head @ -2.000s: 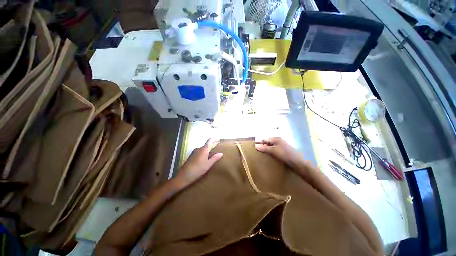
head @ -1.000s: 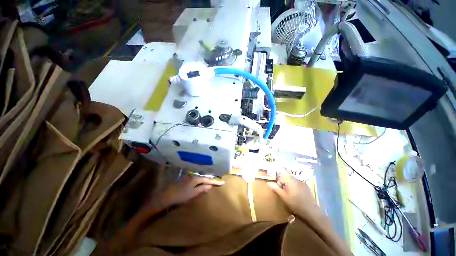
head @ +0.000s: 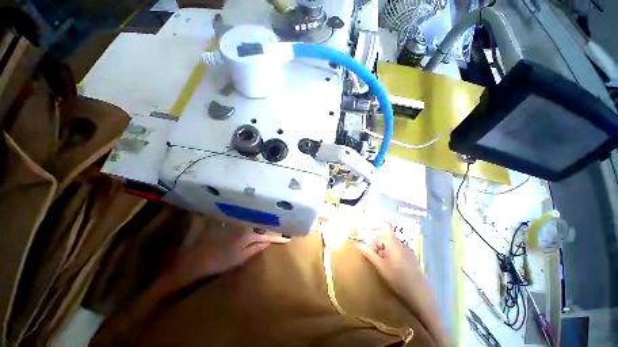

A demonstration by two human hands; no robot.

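The brown workpiece (head: 271,291) lies spread in front of me, its far edge under the head of the white sewing machine (head: 251,176). A pale binding strip (head: 330,281) runs down its middle and ends near a fold with a light edge. My left hand (head: 254,245) lies on the workpiece at the left, fingers stretched toward the needle area, partly below the machine head. My right hand (head: 385,252) presses the far right edge with bent fingers, beside the brightly lit needle area. The glare hides the exact edge and needle.
A stack of brown workpieces (head: 30,203) stands at the left. The black-framed screen (head: 549,122) hangs at the right. Black cable, a red-handled screwdriver (head: 542,324), dark snips (head: 482,329) and a tape roll (head: 547,232) lie on the right. A fan (head: 413,17) stands behind.
The workpiece and both hands have moved forward to the needle area. The view has come closer over the machine head, and the pouch opening has dropped toward the lower edge.
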